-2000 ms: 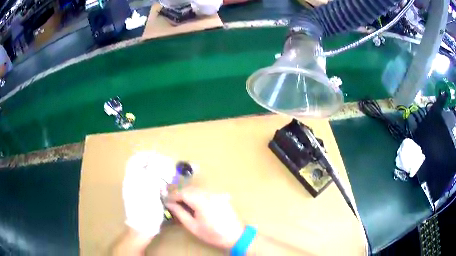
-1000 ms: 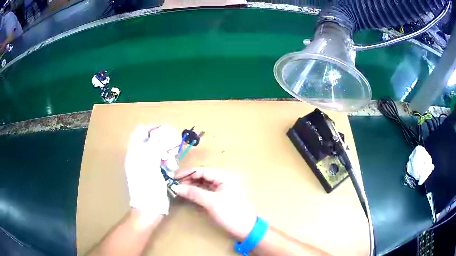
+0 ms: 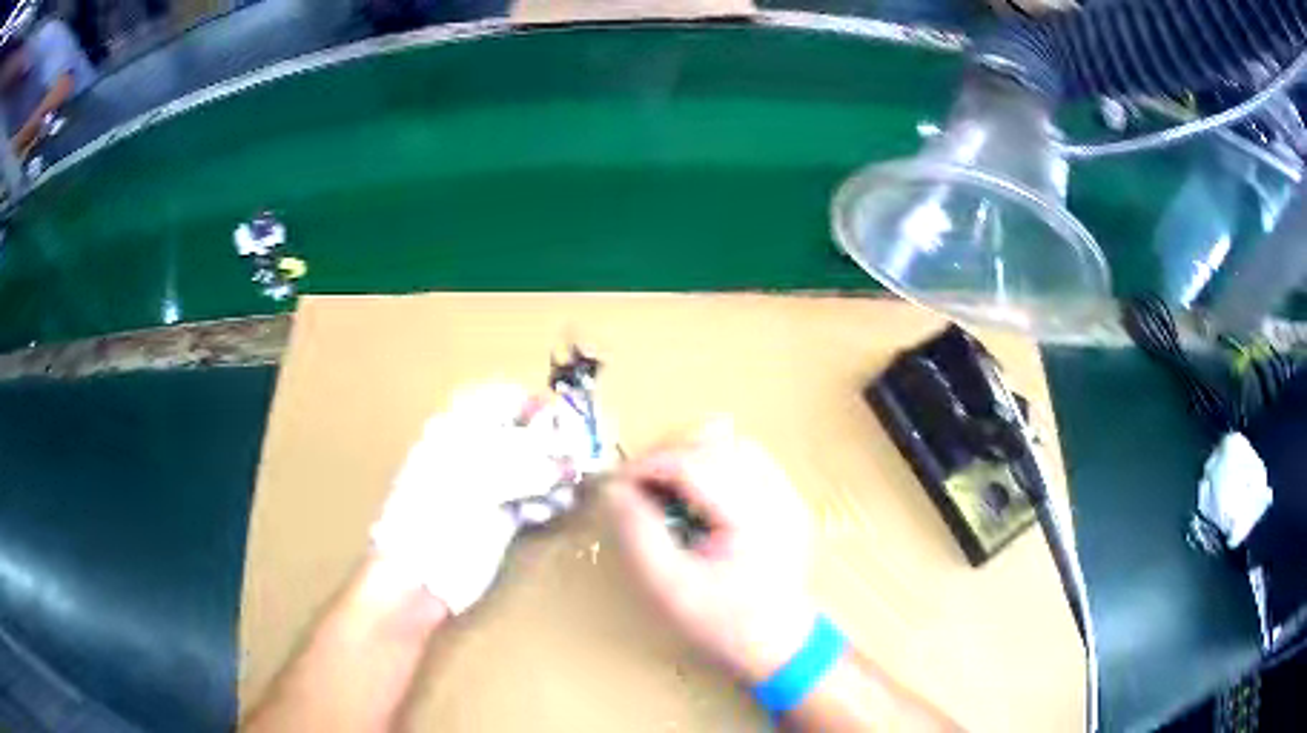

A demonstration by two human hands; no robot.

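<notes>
My left hand (image 3: 462, 494) in a white glove is closed around a wired board assembly (image 3: 542, 504) above the tan sheet. Blue wires run from it to a small dark round part (image 3: 575, 372) beyond my fingers. My bare right hand (image 3: 717, 544), with a bright blue wristband (image 3: 803, 667), is just right of the assembly. Its thumb and fingers hold a small dark green piece (image 3: 685, 518), blurred and partly hidden by the fingers. I cannot tell whether a wire joins it to the assembly.
A soldering iron (image 3: 1044, 494) rests in its black stand (image 3: 939, 415) at the right. A clear fume hood (image 3: 975, 236) hangs above. Another assembly (image 3: 268, 255) lies on the green belt (image 3: 573, 158). A white piece (image 3: 1233, 490) lies on the far right bench. A person (image 3: 43, 79) shows at upper left.
Both hands have moved right in the view, and my right hand is farther from my left, with the dark green piece between its fingers. The assembly and its wires have turned a little.
</notes>
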